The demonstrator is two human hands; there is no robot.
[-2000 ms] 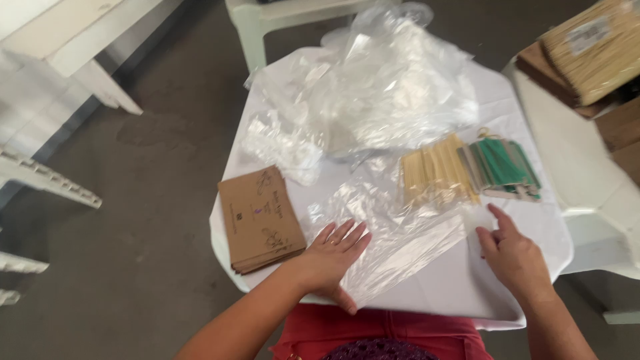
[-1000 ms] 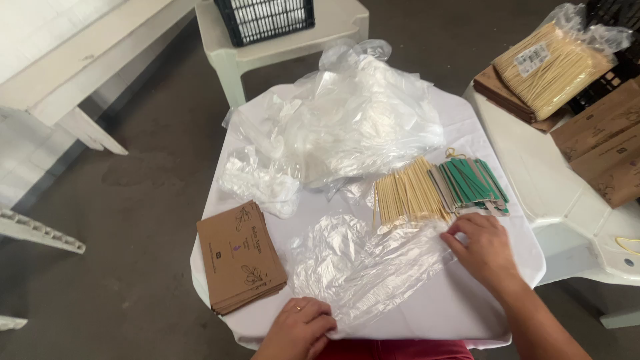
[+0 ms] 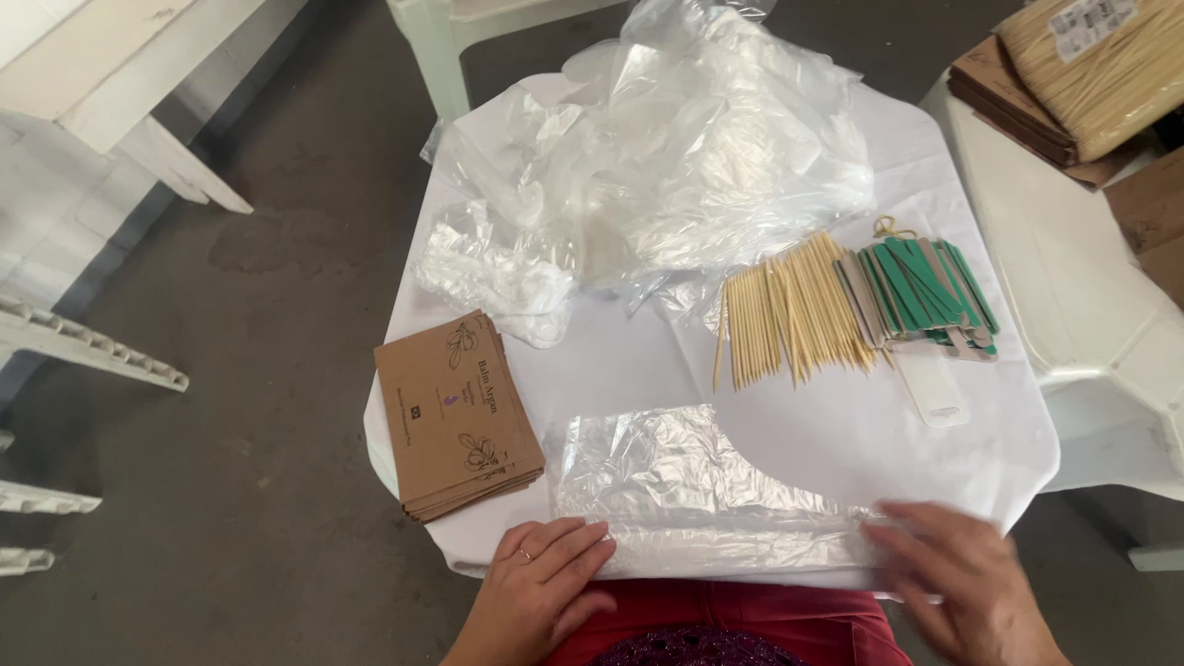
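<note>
A clear plastic sheet or bag [image 3: 684, 472] lies flat along the near edge of the cloth-covered table [image 3: 638, 361]. My left hand [image 3: 550, 583] rests on its lower left corner, fingers fairly straight, wearing a ring. My right hand [image 3: 953, 578], blurred, is at the sheet's right end; whether it pinches the plastic cannot be told. Left of the sheet is a stack of printed brown card sleeves [image 3: 453, 416]. To the upper right lie pointed wooden sticks [image 3: 795, 310], and beside them green and grey nail files [image 3: 925, 287] above a small white plastic piece [image 3: 934, 388].
A large heap of clear plastic bags [image 3: 703, 157] covers the table's far part, with a smaller bundle [image 3: 499, 277] at its left. On a white plastic chair [image 3: 1027, 240] at right sit a pack of wooden sticks [image 3: 1101, 74] and brown cardboard [image 3: 1008, 92]. A white bench [image 3: 102, 65] stands upper left.
The plastic sheet, earlier slanting up to the sticks, now lies along the near edge. My right hand has moved from beside the sticks and files down toward that edge. The white piece below the files now shows.
</note>
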